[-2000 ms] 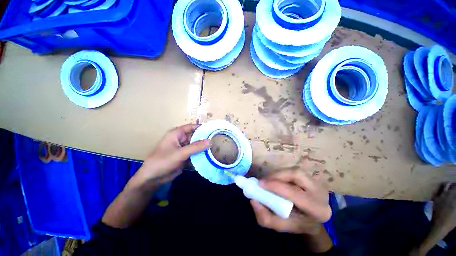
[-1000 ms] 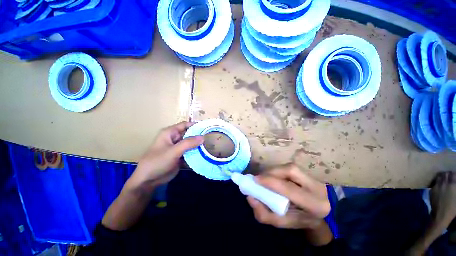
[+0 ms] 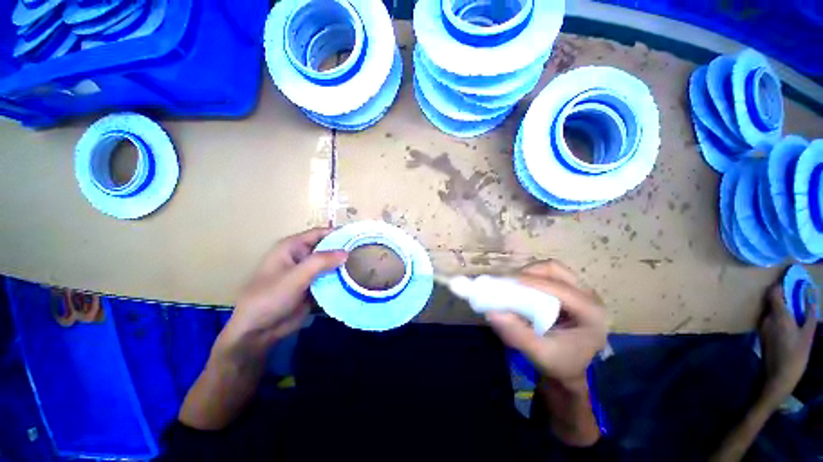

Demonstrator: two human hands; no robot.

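A pale flanged ring (image 3: 408, 305) is held at its left side by my left hand (image 3: 278, 291), thumb on the brim near the collar, over the bench's near edge. My right hand (image 3: 561, 318) grips a white glue bottle (image 3: 516, 300). Its narrow nozzle points left at the ring's right edge; I cannot tell if it touches.
A loose single ring (image 3: 155, 191) lies at left. Stacks of flanged rings stand at the far side (image 3: 379, 86), (image 3: 487, 86), (image 3: 534, 176) and right (image 3: 742, 217). A blue parts crate (image 3: 208, 72) is far left. Another person's hand (image 3: 783, 347) holds a ring at right.
My right hand has moved the bottle right and slightly up, its nozzle off the lower brim. The ring sits flatter. The other person's hand has risen with a ring in it. The view has shifted.
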